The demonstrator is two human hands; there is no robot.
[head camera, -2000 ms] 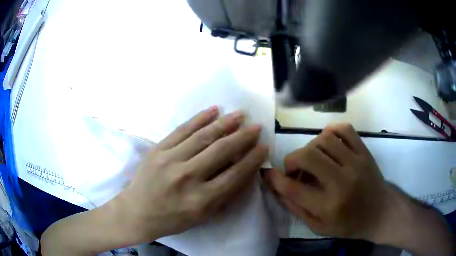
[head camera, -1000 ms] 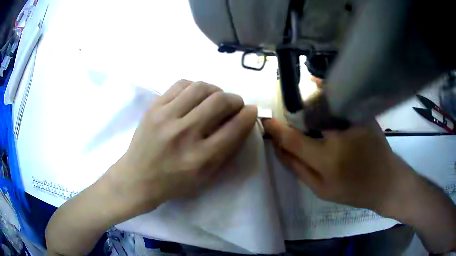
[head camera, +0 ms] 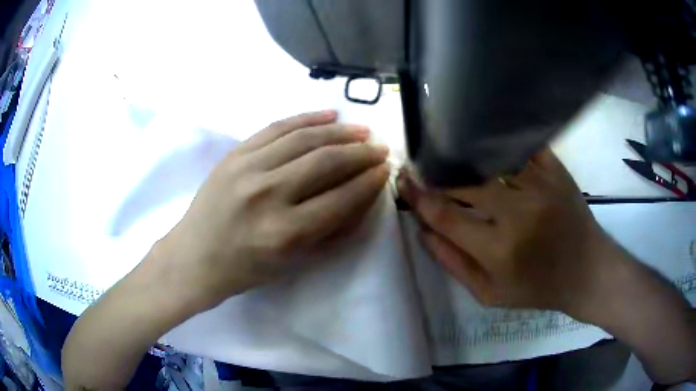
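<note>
White fabric [head camera: 351,305] lies on the table below the sewing machine head [head camera: 488,84], and part of it hangs toward the front edge. My left hand [head camera: 282,191] lies flat on the fabric with its fingers close together, pressing on it left of the needle area. My right hand [head camera: 511,229] is at the fabric's right edge, thumb and finger pinching it near the left fingertips. Part of my right hand is hidden behind the machine head. The needle and presser foot are hidden. A small wire loop [head camera: 362,89] hangs below the head.
Red-and-black thread snips [head camera: 658,176] lie at the right of the machine bed. A printed ruler strip [head camera: 526,327] runs along the table's front edge. Blue plastic [head camera: 17,252] shows at the left edge. A ribbed metal part [head camera: 671,134] hangs at the upper right.
Since two seconds ago both hands have moved up toward the needle area with the fabric. Since one second ago my left fingers have stretched out flatter, and the machine head appears farther left in view.
</note>
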